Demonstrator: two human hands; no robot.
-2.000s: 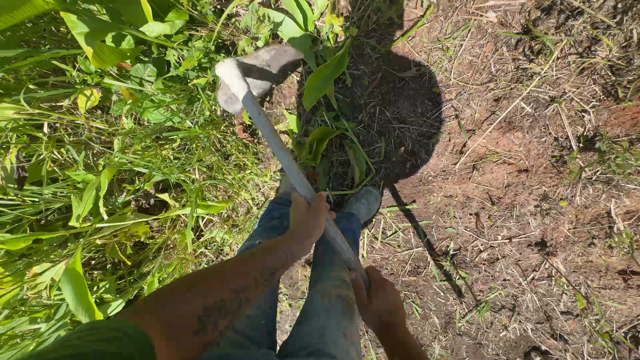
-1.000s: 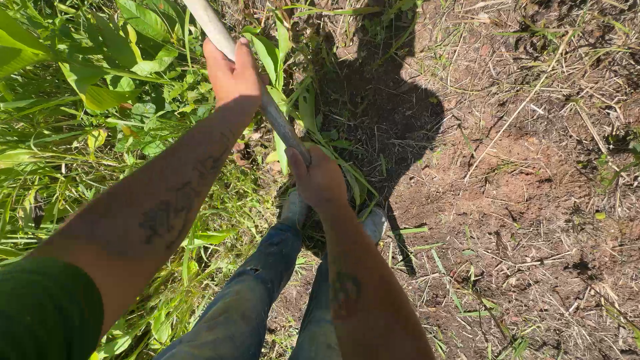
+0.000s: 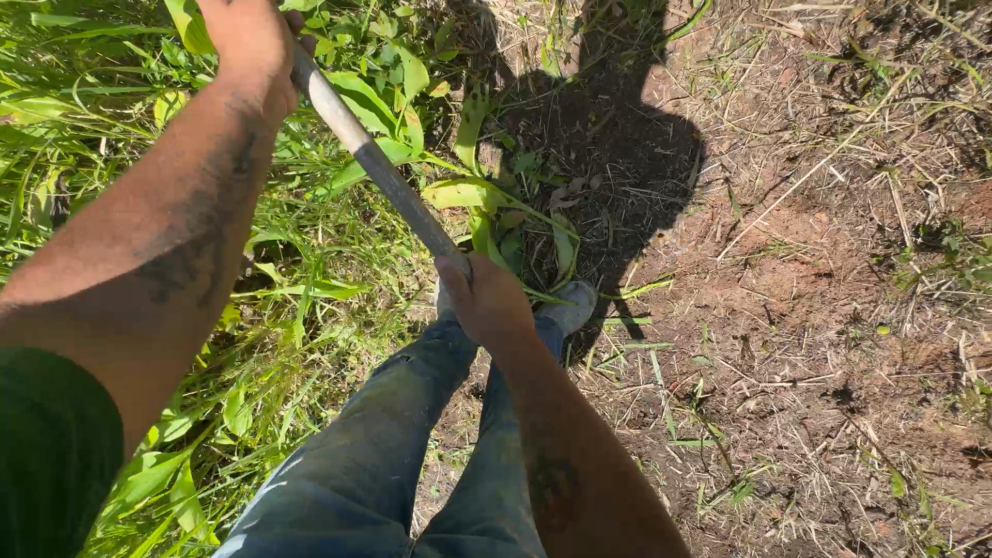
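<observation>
A long wooden handle (image 3: 380, 167) runs slantwise from the upper left to the middle of the head view. My left hand (image 3: 252, 46) grips it near the top edge, arm stretched out. Around its lower end my right hand (image 3: 488, 298) is closed, just above my legs in worn blue jeans (image 3: 349, 449). The tool's head lies outside the frame. Broad green leaves (image 3: 469, 194) lie on the ground just beyond my right hand, close to a dusty shoe (image 3: 572, 306).
Dense grass and leafy weeds (image 3: 287, 333) fill the left side. Bare reddish soil (image 3: 806, 271) with dry straw and small sprouts spreads over the right. My shadow (image 3: 612, 155) falls on the ground ahead.
Two seconds ago the tool's metal blade showed among the weeds; now it is out of view. My left hand has moved toward the upper left. Both hands remain on the handle.
</observation>
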